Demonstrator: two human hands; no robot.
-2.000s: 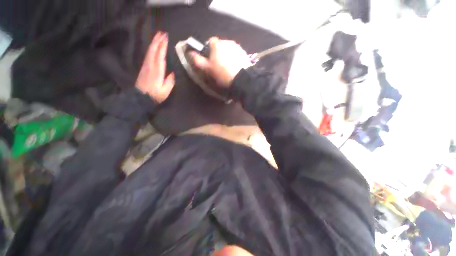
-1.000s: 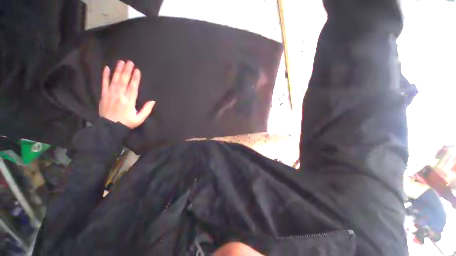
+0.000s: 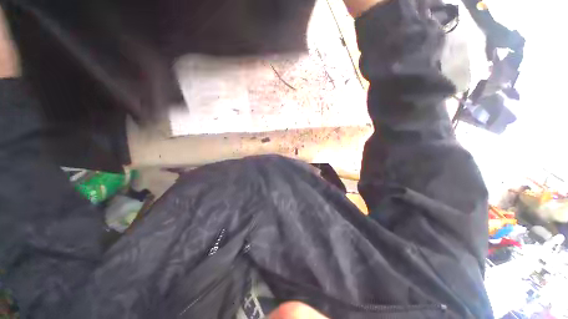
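Observation:
The black fabric hangs or lies across the top left of the view, blurred, with its lower edge above the pale speckled table. My left hand is a blurred patch of skin cut off at the left edge; its fingers are hidden. My right hand shows only as a bit of skin at the top edge above the dark sleeve; its fingers are out of the picture. A thin strip that looks like the yellow ruler lies on the table left of my right sleeve.
Dark fabric scraps lie at the right beyond my right arm, in strong glare. A green bag is below the table at the left. Piled coloured odds and ends are at the lower right. The table's front edge is close to my body.
The black fabric has moved up and away from the table's front, uncovering the speckled surface. My left hand has moved to the left edge. The iron, in my right hand two seconds ago, no longer shows.

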